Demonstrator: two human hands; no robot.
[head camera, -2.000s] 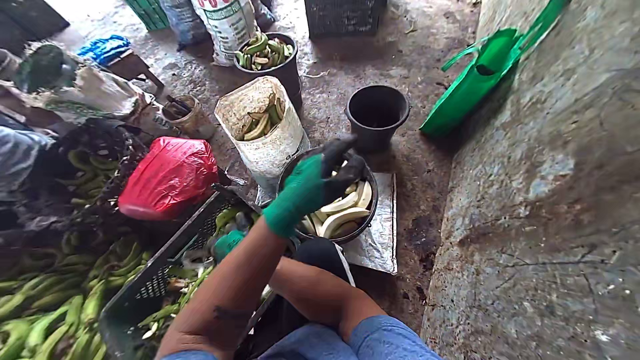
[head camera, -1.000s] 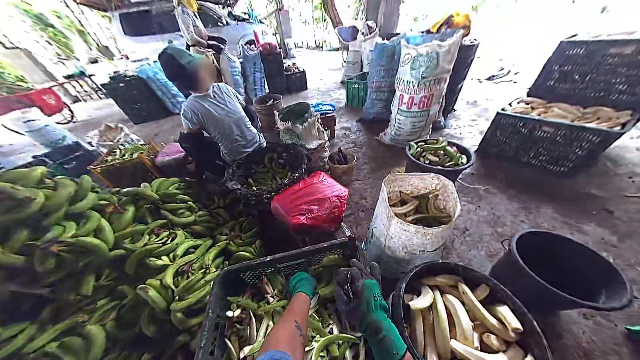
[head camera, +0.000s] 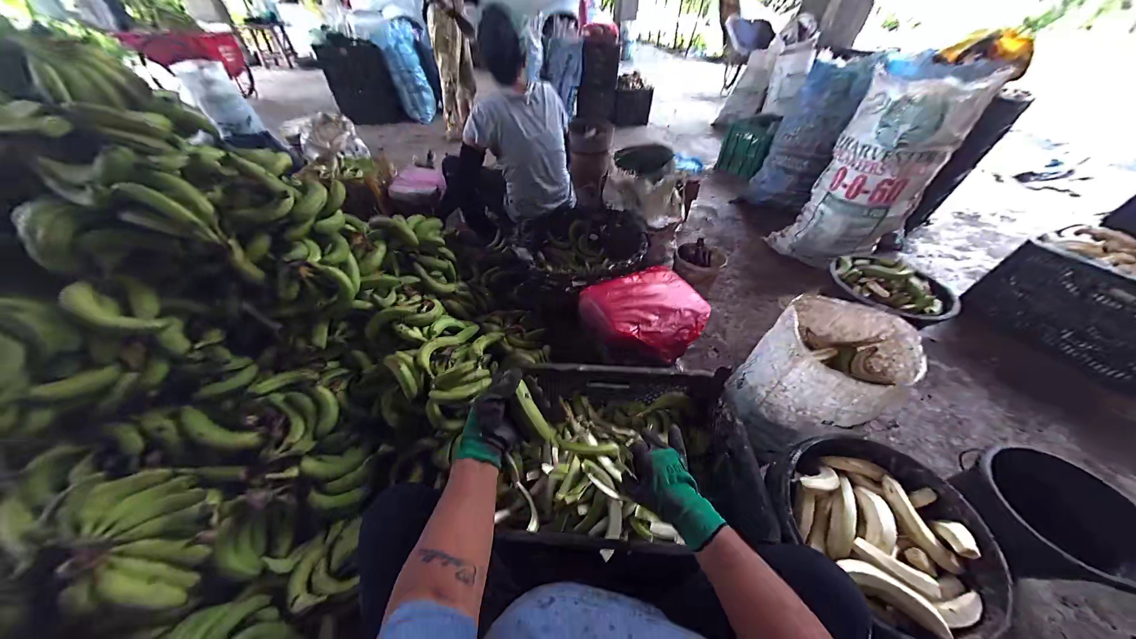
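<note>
My left hand (head camera: 493, 419), in a green and dark glove, is at the left edge of a black plastic crate (head camera: 612, 377) and holds a green banana (head camera: 532, 413). In the crate lie banana peels (head camera: 577, 484), pale inside and green outside. My right hand (head camera: 661, 470), gloved alike, is over the peels at the crate's right side; its fingertips are dark against the heap, and whether it holds anything I cannot tell. Peeled bananas (head camera: 879, 524) fill a dark round tub (head camera: 998, 568) to the right of the crate.
Green banana bunches (head camera: 204, 355) are piled high on the left. Ahead are a red plastic bag (head camera: 646, 311) and a seated person (head camera: 524, 142). To the right stand a white sack (head camera: 772, 377), a black bucket (head camera: 1065, 506), a basin (head camera: 950, 306) and a fertilizer sack (head camera: 874, 169).
The view has swung left. My left hand now holds a green banana at the crate's left side; my right hand, over the peeled bananas two seconds ago, is over the crate.
</note>
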